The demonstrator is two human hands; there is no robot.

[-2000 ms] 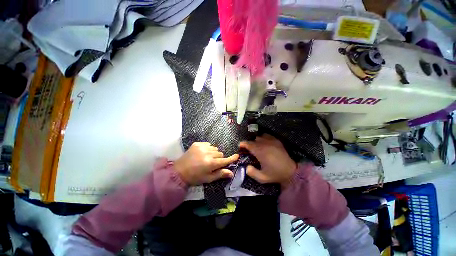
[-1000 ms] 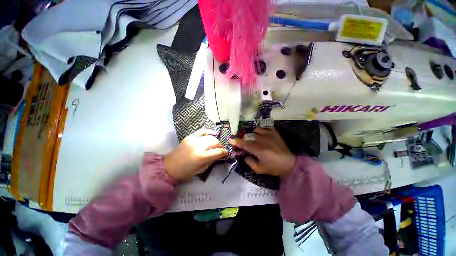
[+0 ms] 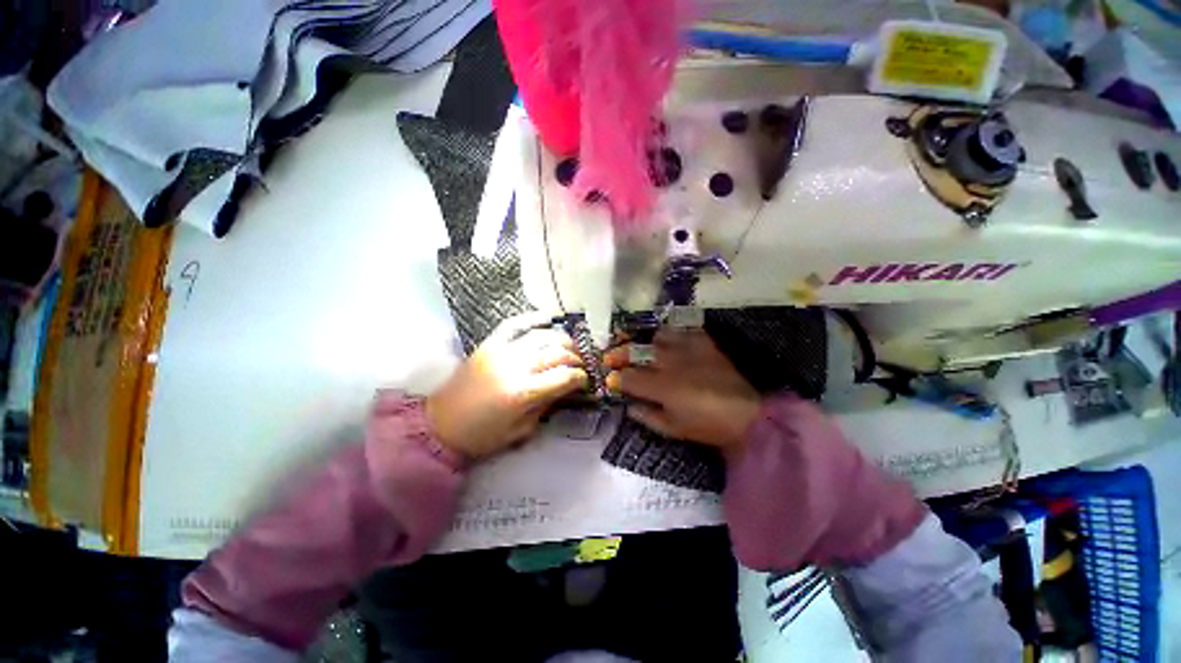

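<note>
A dark herringbone-patterned panel (image 3: 490, 295) lies under the left end of the cream HIKARI sewing machine (image 3: 855, 220). Parts of it show behind the needle area, to its right and below my right hand. My left hand (image 3: 512, 386) and my right hand (image 3: 684, 389) press the cloth from both sides, just in front of the presser foot (image 3: 644, 339). Their fingertips nearly meet over a narrow dark folded part (image 3: 592, 359). The fingers hide most of this part. The needle cannot be made out.
Stacked pale cut pieces (image 3: 194, 97) lie at the back left. An orange-edged brown strip (image 3: 110, 350) runs along the left table edge. A pink tassel (image 3: 602, 97) hangs over the machine's left end. Scissors (image 3: 907, 376) lie on the right. A blue plastic basket (image 3: 1120, 557) is at lower right.
Both hands and the dark cloth have moved forward toward the presser foot. The pale bit and loose strip ends seen between the hands earlier no longer show. The view has shifted slightly.
</note>
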